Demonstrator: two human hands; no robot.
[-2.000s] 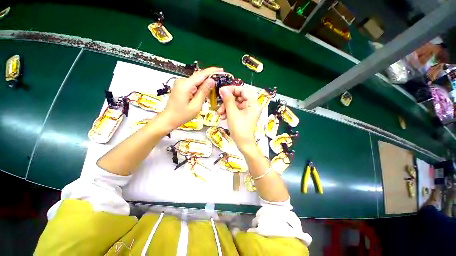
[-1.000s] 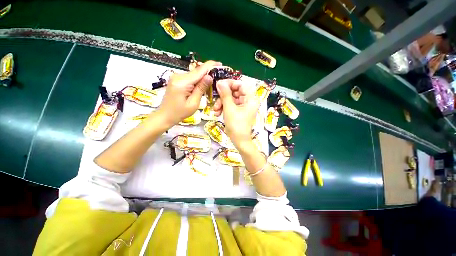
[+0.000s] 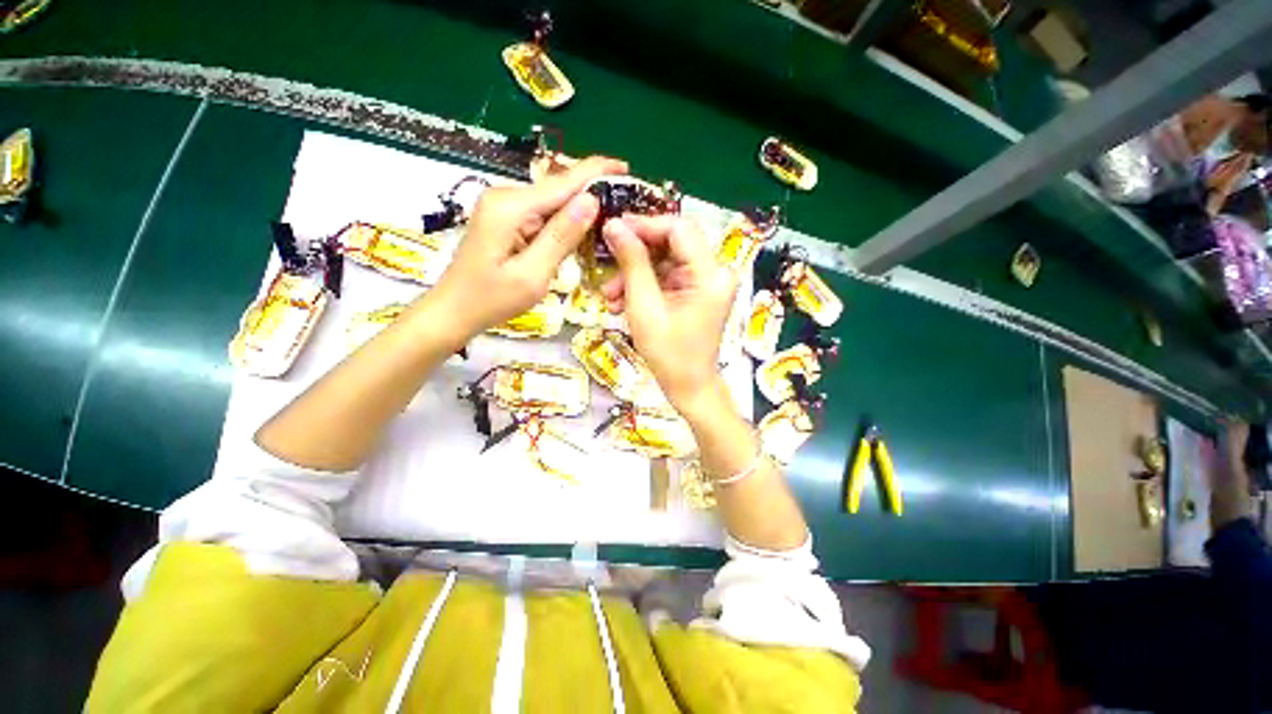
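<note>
My left hand (image 3: 513, 254) and my right hand (image 3: 670, 300) are raised over the back of the white work mat (image 3: 405, 481). Their fingertips hold a small black module (image 3: 614, 202) between them, with dark red wires at its right side. A yellow part below the module is mostly hidden by my fingers. Several housing halves with yellow insides lie on the mat around and under my hands, such as one at the left (image 3: 281, 324) and one in the middle (image 3: 540, 389). Black parts hang on their wires.
Yellow-handled cutters (image 3: 873, 472) lie open right of the mat. A green conveyor belt (image 3: 670, 84) with spaced-out units runs beyond the pale rail (image 3: 921, 286). A brown cardboard sheet (image 3: 1109, 474) lies at far right. A grey beam (image 3: 1060, 140) crosses the upper right. Other people's hands show at the right.
The units on the belt have moved right. My hands stay together on the black module with small finger shifts. The view has shifted slightly. A dark sleeve at far right has moved.
</note>
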